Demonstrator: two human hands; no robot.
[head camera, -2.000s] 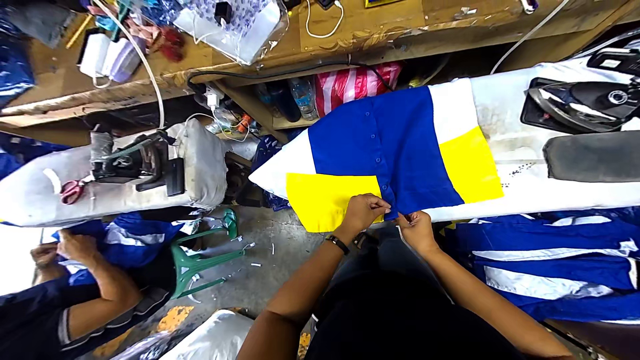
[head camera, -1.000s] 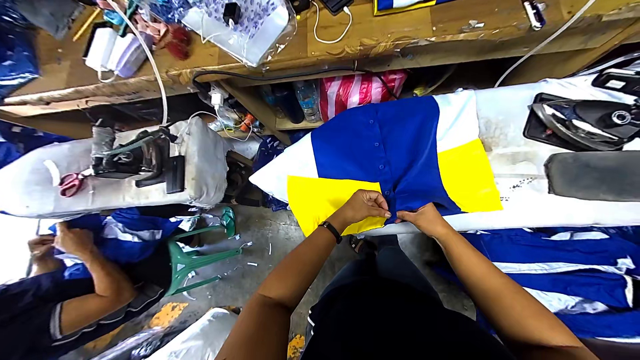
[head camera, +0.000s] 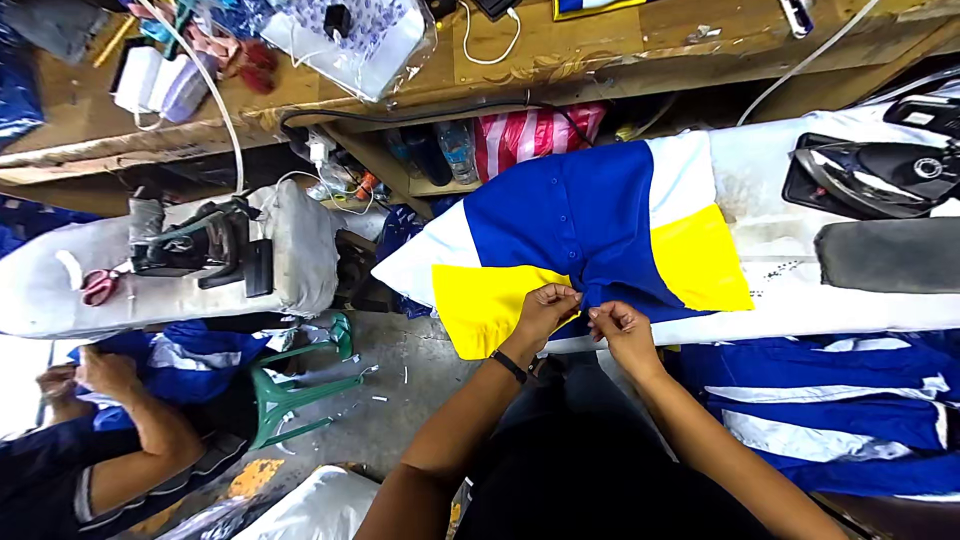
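A blue, white and yellow buttoned garment (head camera: 607, 202) lies across the white padded ironing board (head camera: 757, 262), its row of buttons running down toward me. At the near end of that row, my left hand (head camera: 551, 311) pinches the garment's edge between thumb and fingers, beside the yellow panel. Just to the right, my right hand (head camera: 622, 330) has thumb and fingertips together at the blue cloth; whether cloth is between them is hard to tell. A black band is on my left wrist.
An electric iron (head camera: 870, 176) rests at the board's right, near a dark grey pad (head camera: 889, 255). Blue and white cloth (head camera: 825, 405) lies below. On the left are another padded board (head camera: 67, 247) with an iron and red-handled scissors (head camera: 99, 286), a green plastic chair (head camera: 277, 397) and a co-worker's hands (head camera: 97, 375).
Both hands stay at the garment's near edge. My right hand's fingers have shifted slightly and now stand more upright at the blue cloth.
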